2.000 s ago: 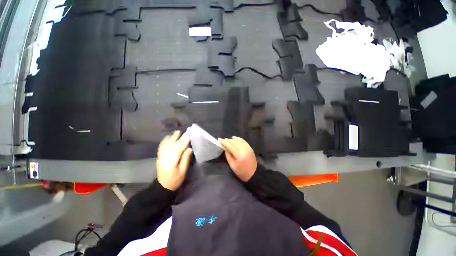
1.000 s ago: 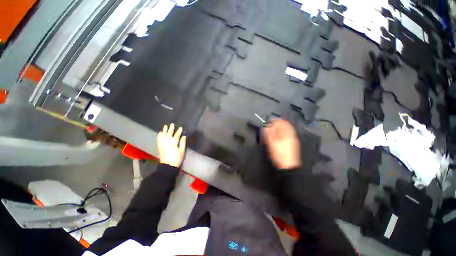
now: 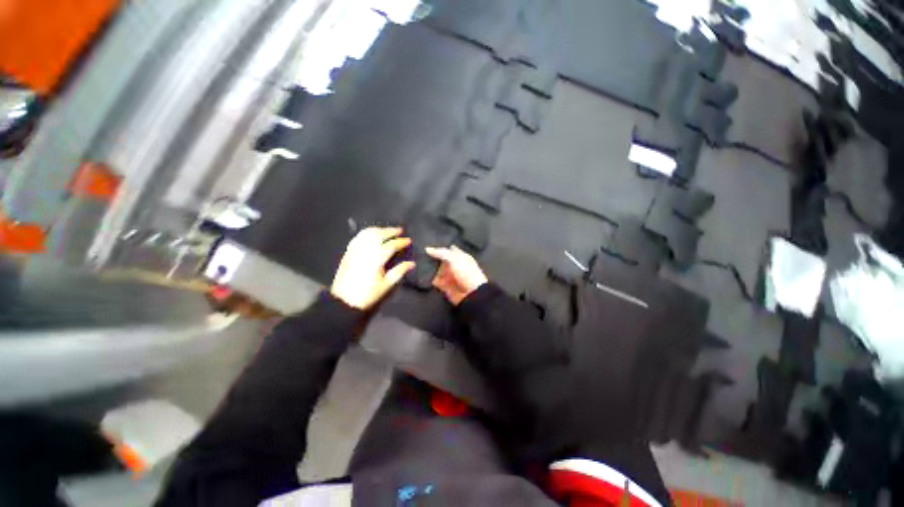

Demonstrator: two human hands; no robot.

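My left hand [image 3: 371, 269] is over the front edge of the black cut panels [image 3: 372, 139], thumb and fingers apart, with nothing visible between them. My right hand [image 3: 459, 275] is close beside it, fingers curled, at a small dark cut part [image 3: 420, 269] lying between the two hands. Blur and black on black hide whether the fingers grip it. A white label [image 3: 652, 158] lies on the panels further back. Thin white strips [image 3: 617, 293] lie right of my right hand.
The grey table edge [image 3: 273, 285] runs along the front left. The silver-grey cutter beam [image 3: 188, 129] stands at the left, with orange parts [image 3: 97, 180] near it. White scraps [image 3: 880, 297] and a white piece [image 3: 795, 276] lie on the right.
The white piece held between my hands is no longer there. The view has turned towards the beam. My hands were apart a second ago; my right hand has come left beside my left hand.
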